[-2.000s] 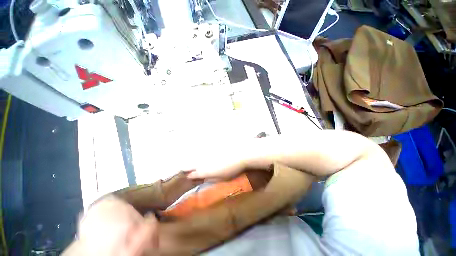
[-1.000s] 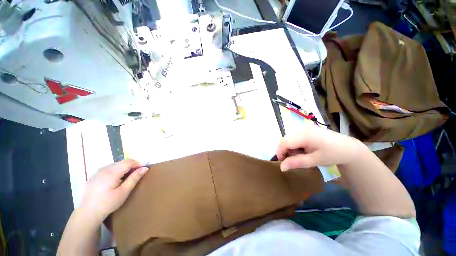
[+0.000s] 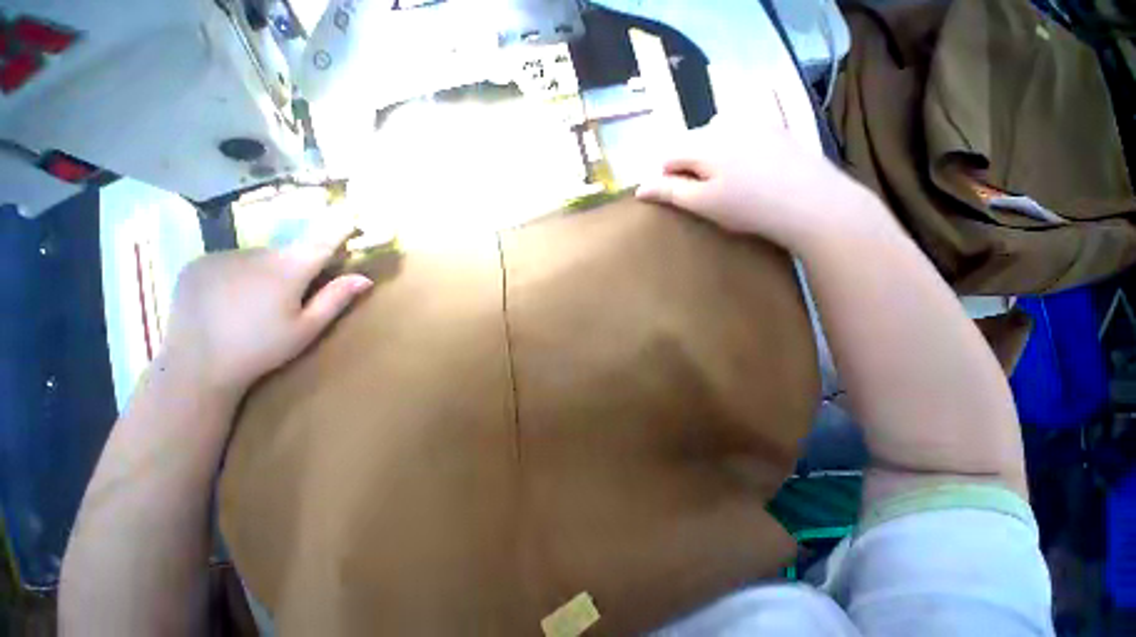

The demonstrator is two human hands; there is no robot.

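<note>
A large brown bag body (image 3: 511, 398) lies spread from my lap up to the template, its dark centre seam running down the middle. A small yellow tape tab (image 3: 571, 615) sits low on it. My left hand (image 3: 255, 311) holds its upper left edge, thumb on top, fingertips lost in glare. My right hand (image 3: 735, 181) holds its upper right edge, thumb and finger close together. The pale template (image 3: 635, 131) with yellow tape edges lies beyond the bag's top edge, overexposed under the lamp.
The white sewing machine head (image 3: 137, 100) stands at the upper left. A crumpled brown bag pile (image 3: 1022, 149) lies at the right, with a blue bin (image 3: 1065, 373) below it. A green basket (image 3: 822, 504) shows by my lap at the right.
The bag turned from opening-up to seam side up, then moved forward onto the template with both hands at its edge. The view has moved closer to the template.
</note>
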